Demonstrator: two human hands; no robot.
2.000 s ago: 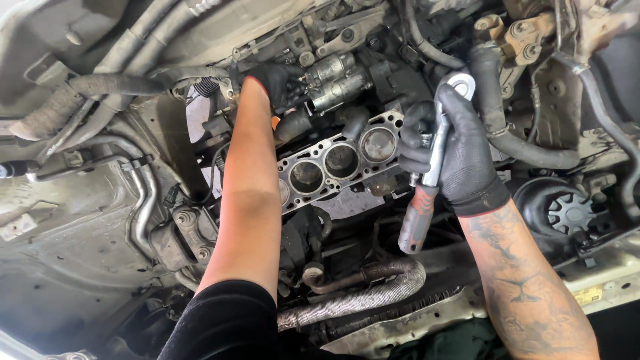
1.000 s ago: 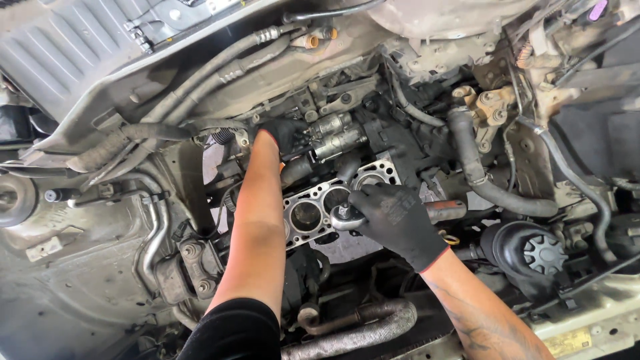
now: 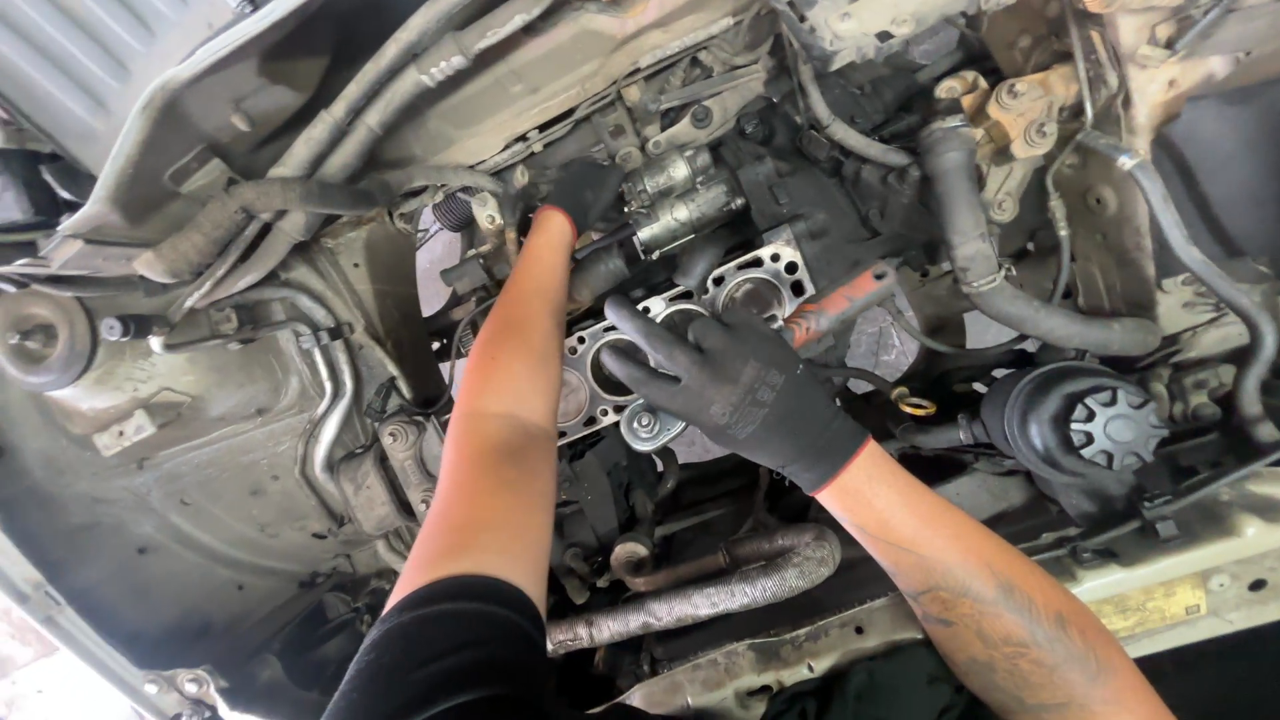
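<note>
In the head view my left hand (image 3: 580, 195), in a black glove, reaches down behind the engine block, beside the starter motor (image 3: 690, 200); its fingers and anything in them are hidden. Over the engine block's open cylinder deck (image 3: 592, 408) lies my right hand (image 3: 730, 385), gloved in black, with its fingers spread above the bores. Beneath that hand is a ratchet wrench (image 3: 652, 424), its round steel head showing at the deck's lower edge and its red handle (image 3: 845, 300) sticking out to the upper right. Whether the palm grips the wrench is hard to see.
Thick hoses (image 3: 330, 150) cross the upper left. A bent hose (image 3: 1060, 325) and a black round reservoir (image 3: 1075, 420) lie at the right. Below the block runs a pipe with a ribbed metallic sleeve (image 3: 700, 600), near the car's front crossmember (image 3: 800, 650). A yellow dipstick ring (image 3: 914, 402) is beside the block.
My right hand, which held the ratchet wrench upright at the right of the block, has come down over the deck with it. The left hand stays behind the block.
</note>
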